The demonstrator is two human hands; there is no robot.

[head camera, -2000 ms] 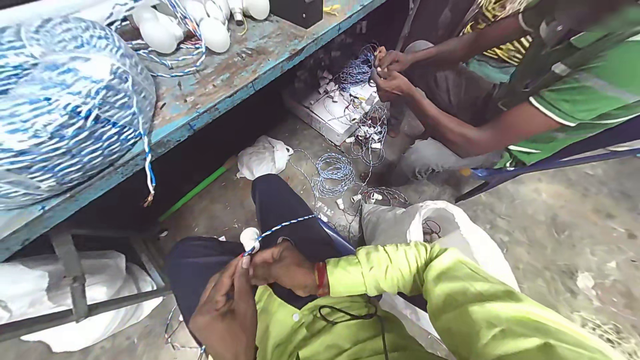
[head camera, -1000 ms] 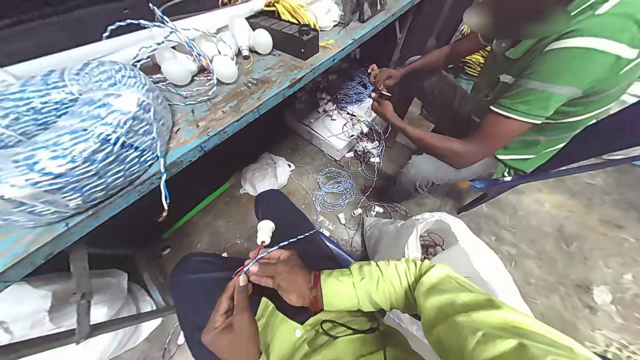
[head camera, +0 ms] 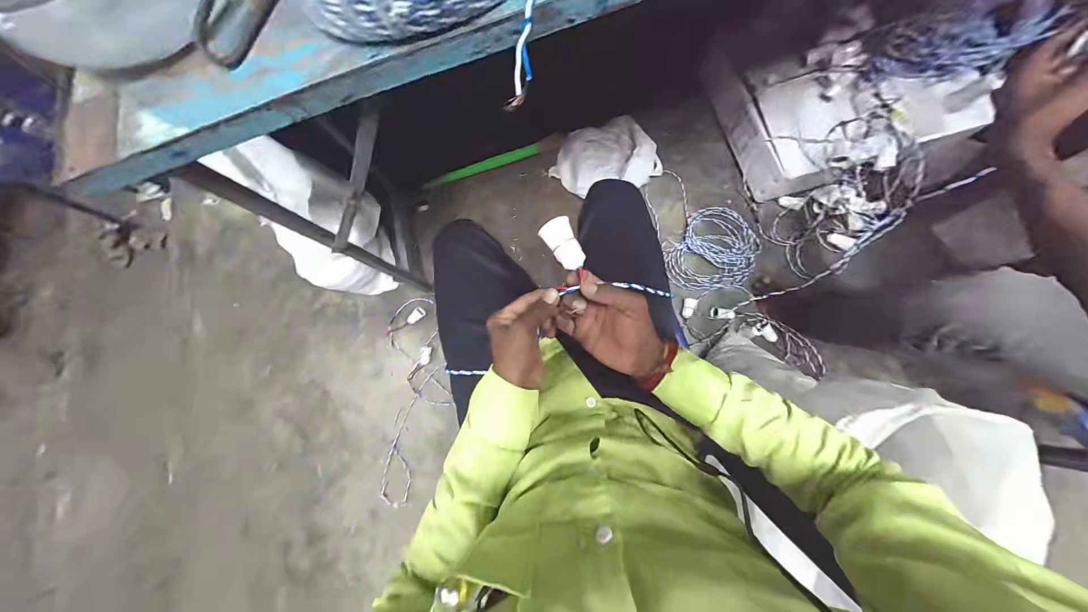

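My left hand [head camera: 520, 336] pinches a thin twisted blue-and-white wire [head camera: 633, 289] between thumb and fingertips over my lap. Close beside it, my right hand [head camera: 619, 327] grips the same wire where short red leads come off. A white bulb holder [head camera: 562, 243] stands just above the right fingertips, joined to the red leads; whether a bulb sits in it I cannot tell. The wire runs past my right hand over the thigh, and another stretch crosses my left thigh below the left hand. The fingertips of both hands nearly touch, and the join between them is partly hidden.
A blue-edged workbench [head camera: 357, 81] crosses the top, with a cut wire end [head camera: 516, 98] hanging from it. On the floor lie a coiled wire [head camera: 714, 246], a white plastic bag [head camera: 608, 155] and small holders on wires [head camera: 416, 315]. A large white sack [head camera: 960, 459] and a co-worker's arm [head camera: 1045, 161] are at right.
The view has swung down and to the left. Both hands still hold the wire near the white holder, close together over my lap.
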